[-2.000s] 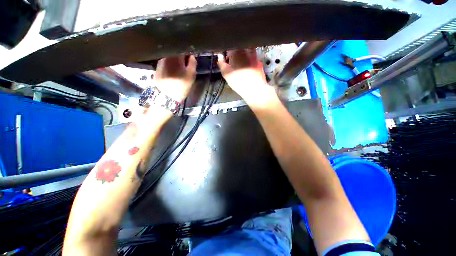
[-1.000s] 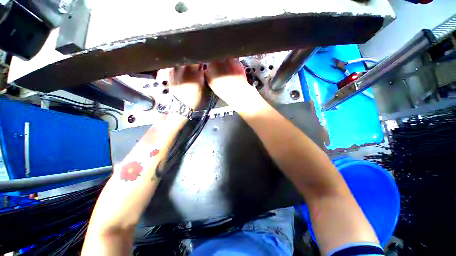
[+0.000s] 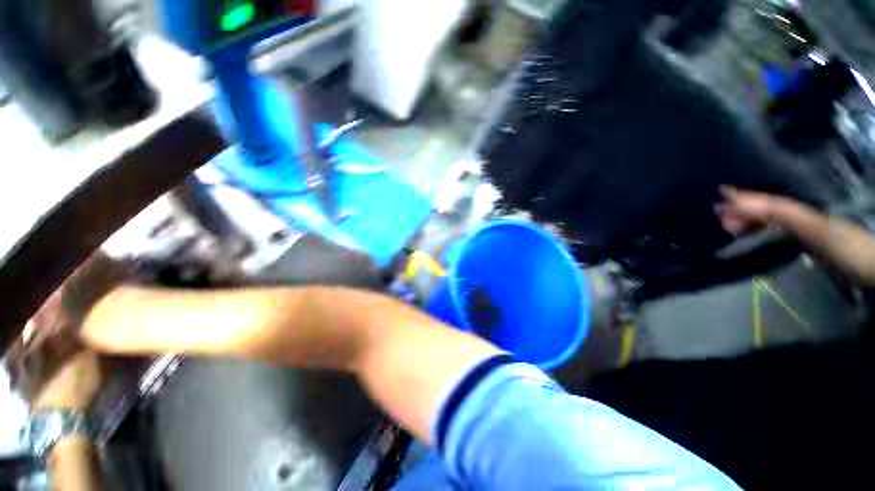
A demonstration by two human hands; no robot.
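The view is turned to the right and blurred. My right hand (image 3: 91,288) is at the far left, under the dark edge of the upper platen (image 3: 115,187). My left hand (image 3: 48,360) is beside it near the left rim, with the watch on its wrist. The fingers of both hands are blurred or hidden, so I cannot tell what they hold. The grey work plate (image 3: 225,422) lies below my right forearm.
The blue scrap bucket (image 3: 537,297) holds dark bits. Hanging black cables (image 3: 614,144) stand behind it. Another person's hand (image 3: 753,211) reaches in at the right. A control panel (image 3: 240,17) with green light is at top left. Yellow lines mark the floor.
The view has swung right, so the press and my hands now lie at the left. The bucket is nearer the middle, and another person's arm has come into view.
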